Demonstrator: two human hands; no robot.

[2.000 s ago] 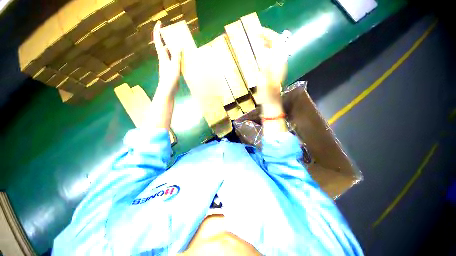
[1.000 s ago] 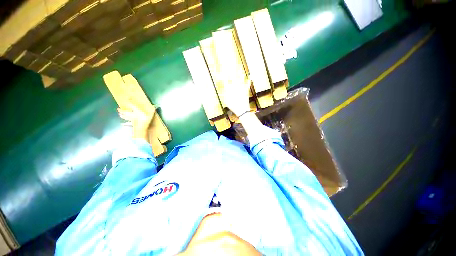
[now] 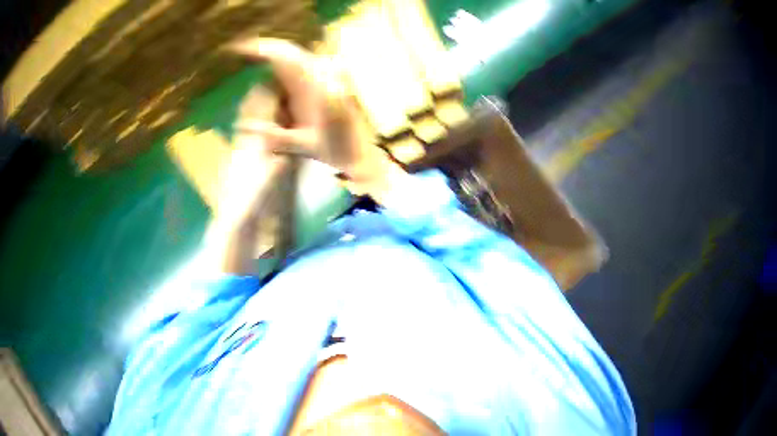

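The picture is blurred. My left hand (image 3: pixel 254 140) is left of centre, closed around a narrow brown folding carton (image 3: pixel 287 204) that runs down beside my forearm. My right hand (image 3: pixel 319 106) is next to it, fingers and thumb spread towards the carton's upper part; blur hides whether they touch. Formed open cartons (image 3: pixel 388 60) lie side by side on the bench, right of my right hand, their dark open ends facing me. Flat carton blanks (image 3: pixel 198 162) lie left of and partly behind my left hand.
Stacked cartons (image 3: pixel 153 68) stand at the far left. The green bench (image 3: pixel 111 221) runs beneath. A large open bulk carton (image 3: pixel 532 192) with film at its rim stands at the right, above a grey floor with yellow lines. Small white pieces (image 3: pixel 463 27) lie beyond the formed cartons.
My right hand has moved left, off the row of formed cartons. My left hand has lifted from the flat blanks and come up beside it with a carton. The view has shifted.
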